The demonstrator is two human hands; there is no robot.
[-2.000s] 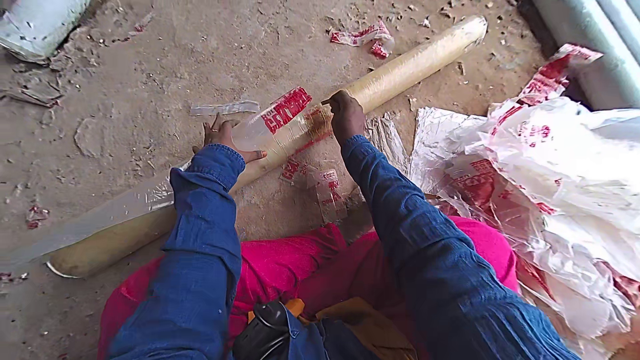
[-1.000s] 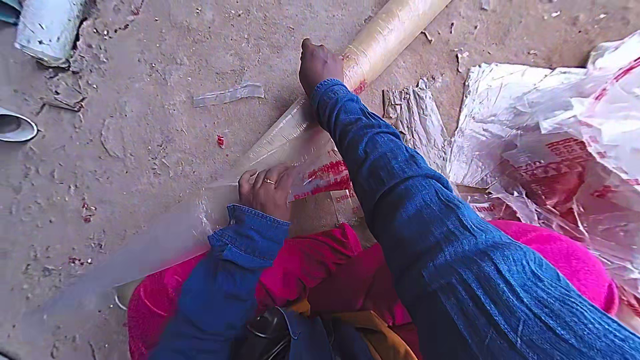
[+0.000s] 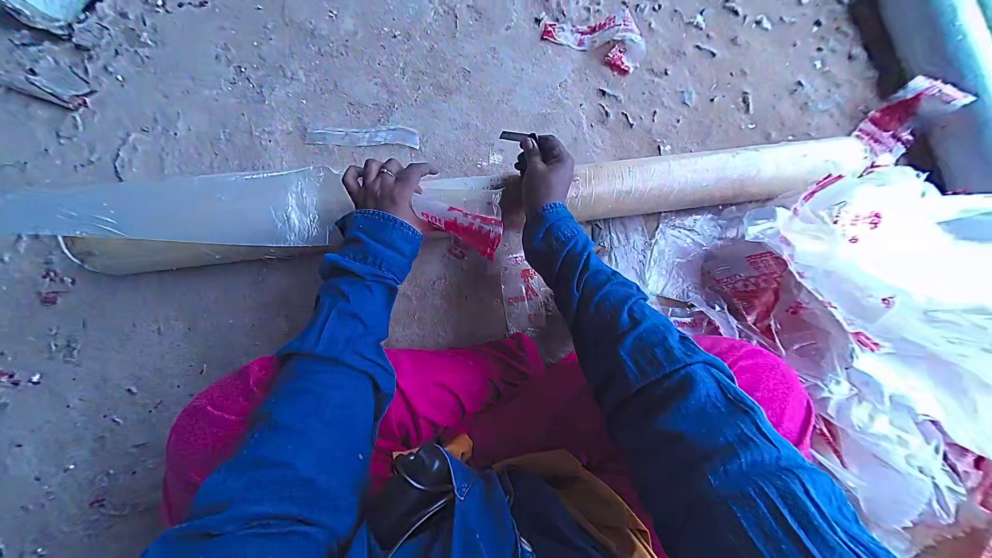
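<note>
A long beige tube [image 3: 697,180] lies across the ground in front of my knees. Clear plastic film [image 3: 263,203] covers its left part and stretches off past its left end. My left hand [image 3: 390,186], with a ring on one finger, presses on the film over the tube, beside a loose flap with red print [image 3: 473,229]. Between the fingers of my right hand [image 3: 547,167] is a small thin dark blade-like strip [image 3: 514,136], held just above the tube's middle. What exactly this strip is cannot be told.
Crumpled plastic film with red print [image 3: 868,310] is heaped at the right. Large pale pipes [image 3: 942,85] lie at the upper right. A clear strip of film [image 3: 363,137] and a red-printed scrap [image 3: 597,37] lie on the dirt ground beyond the tube.
The tube looked slanted one and two seconds ago and now runs nearly level, as the view has turned. My right hand, lately farther up the tube from my left, now holds the dark strip raised in plain sight.
</note>
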